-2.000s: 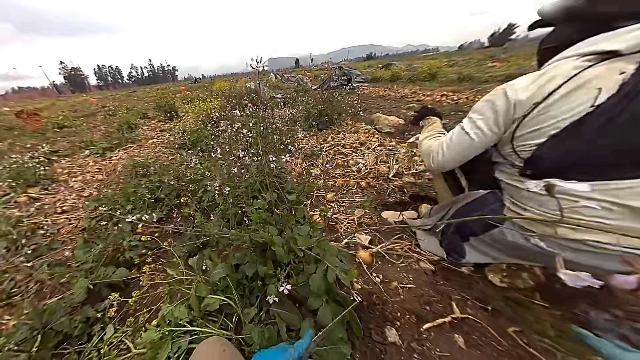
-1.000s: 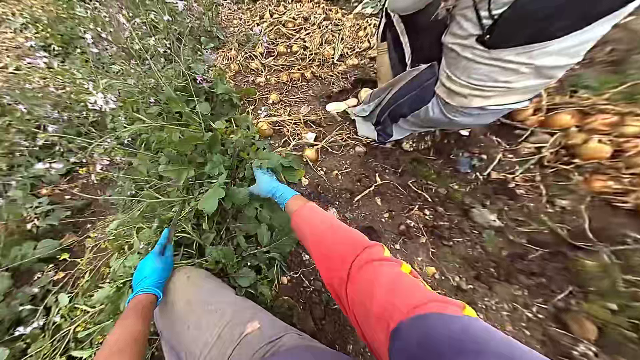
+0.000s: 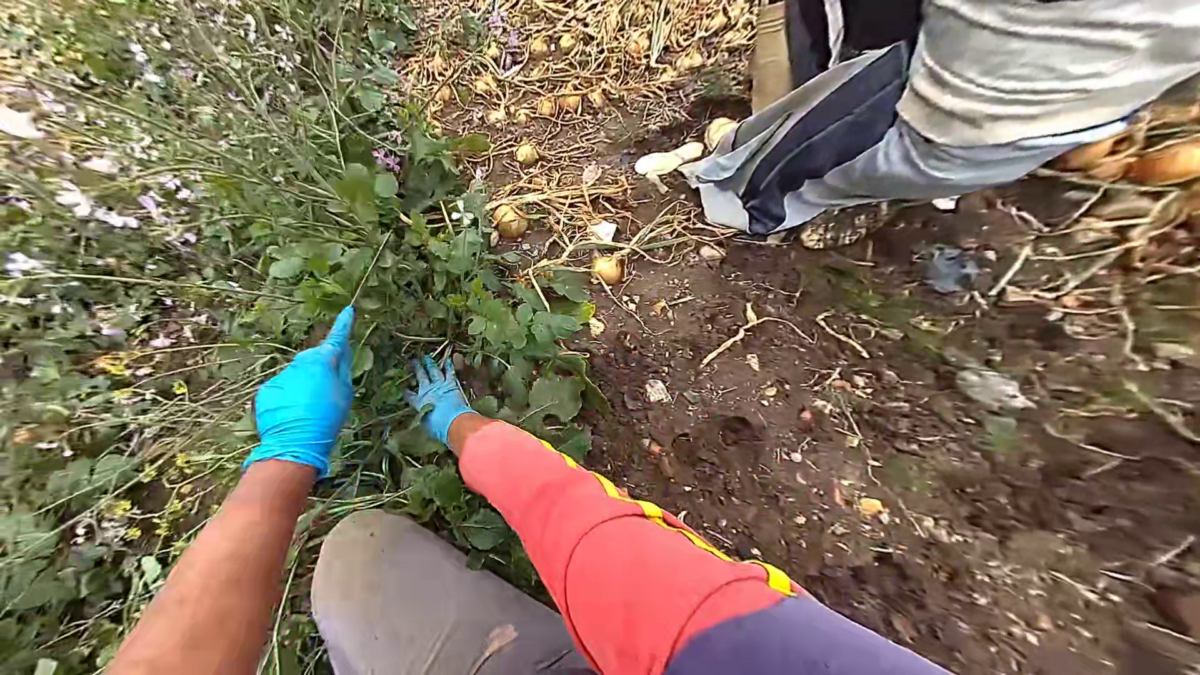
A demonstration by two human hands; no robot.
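Observation:
My left hand (image 3: 305, 398), in a blue glove, is over the leafy weeds (image 3: 375, 272) left of centre, its index finger stretched forward and the other fingers curled; whether a stem is in it cannot be made out. To its right and a little lower, my right hand (image 3: 439, 398), also blue-gloved, reaches down among the green leaves with its fingers spread and partly hidden. It appears to hold nothing. A yellow onion (image 3: 608, 269) lies on the soil just beyond the leaves, with another onion (image 3: 510, 221) behind it.
A person in grey, dirt-marked clothes (image 3: 994, 112) is low at the upper right. Dry onion tops and onions (image 3: 572, 98) cover the ground ahead. More onions (image 3: 1167, 161) lie at the right edge. Brown soil (image 3: 750, 450) with stones extends along my right side, and flowering weeds (image 3: 94, 206) stand at the left.
The view has tilted down since the oldest frame. My left hand has moved forward over the weeds since one second ago. My right hand is now lower among the leaves, nearer to my left.

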